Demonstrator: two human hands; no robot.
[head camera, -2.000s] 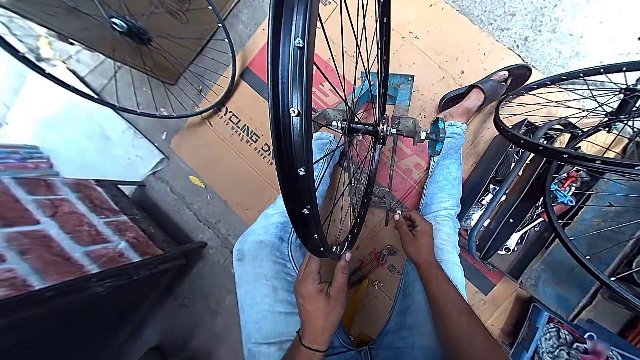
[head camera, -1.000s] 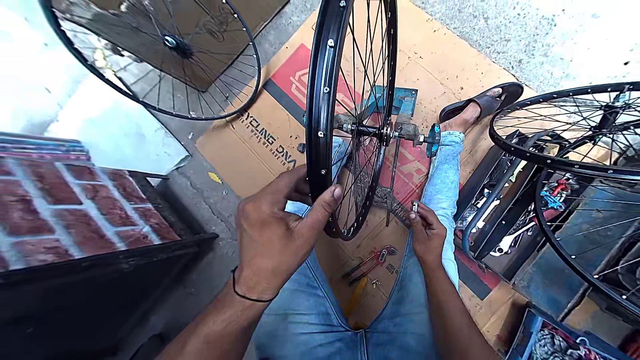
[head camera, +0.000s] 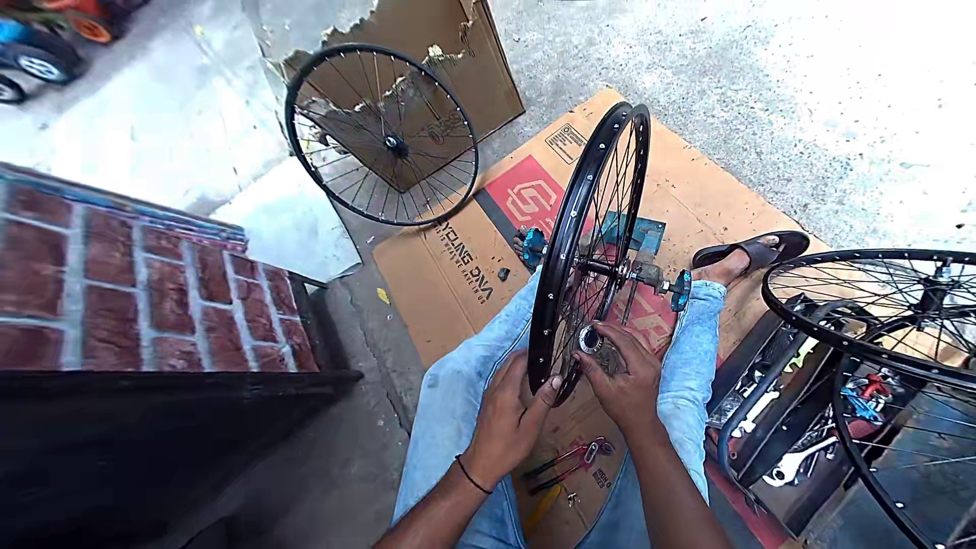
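A black spoked bicycle wheel (head camera: 555, 297) stands upright between my knees, its hub mounted in a truing stand (head camera: 648, 276) with teal knobs. My left hand (head camera: 512, 415) grips the bottom of the rim, fingers on the near side and thumb at the edge. My right hand (head camera: 627, 375) holds a round metal spoke wrench (head camera: 589, 339) between thumb and fingers, close to the spokes near the lower rim. Whether the wrench touches a spoke nipple cannot be told. Red-handled pliers (head camera: 568, 461) lie on the cardboard (head camera: 427, 305) below the wheel.
Another wheel (head camera: 293, 126) leans on a torn cardboard box (head camera: 488, 84) at upper left. More wheels (head camera: 808, 328) lie at the right over a tool tray (head camera: 751, 404) holding wrenches. A brick-patterned, black-edged piece (head camera: 175, 282) stands left. My sandalled foot (head camera: 728, 267) rests on the cardboard's right side.
The left hand has gone from the rim's side, seen a second ago, back to its bottom. My right hand has moved up to the spokes. The view has shifted and shows more ground ahead.
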